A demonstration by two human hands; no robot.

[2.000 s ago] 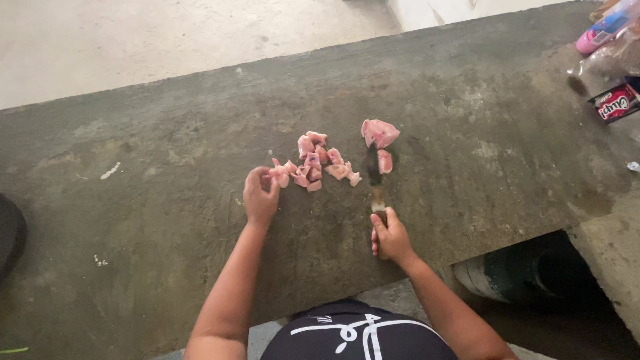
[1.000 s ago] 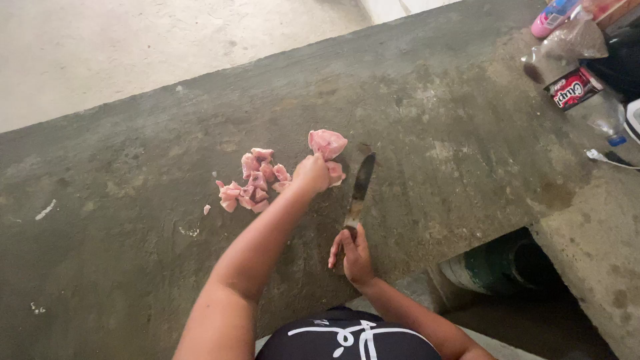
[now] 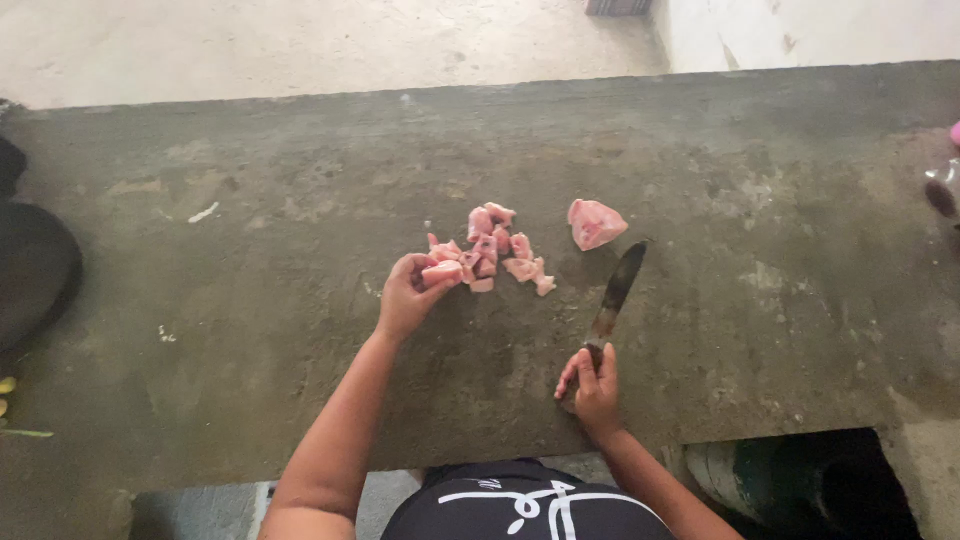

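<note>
My left hand (image 3: 409, 292) pinches a small piece of raw meat (image 3: 442, 273) between thumb and fingers, at the left side of a pile of cut raw meat pieces (image 3: 486, 247). A larger chunk of raw meat (image 3: 595, 224) lies to the right of the pile, apart from it. My right hand (image 3: 596, 386) is closed on the handle of a knife (image 3: 619, 281), whose dark blade points away from me and slightly right, its tip just below and right of the large chunk.
The meat lies directly on a grey concrete counter (image 3: 247, 315). A dark round object (image 3: 34, 274) stands at the left edge, with yellow-green bits below it. Under the counter at lower right is a dark opening with a bucket-like container (image 3: 724, 472). A pale wall (image 3: 810, 34) rises beyond.
My left hand has moved from beside the large chunk back to the pile's left side, with a piece in its fingers. The small piece near the large chunk is gone from there. The view has shifted.
</note>
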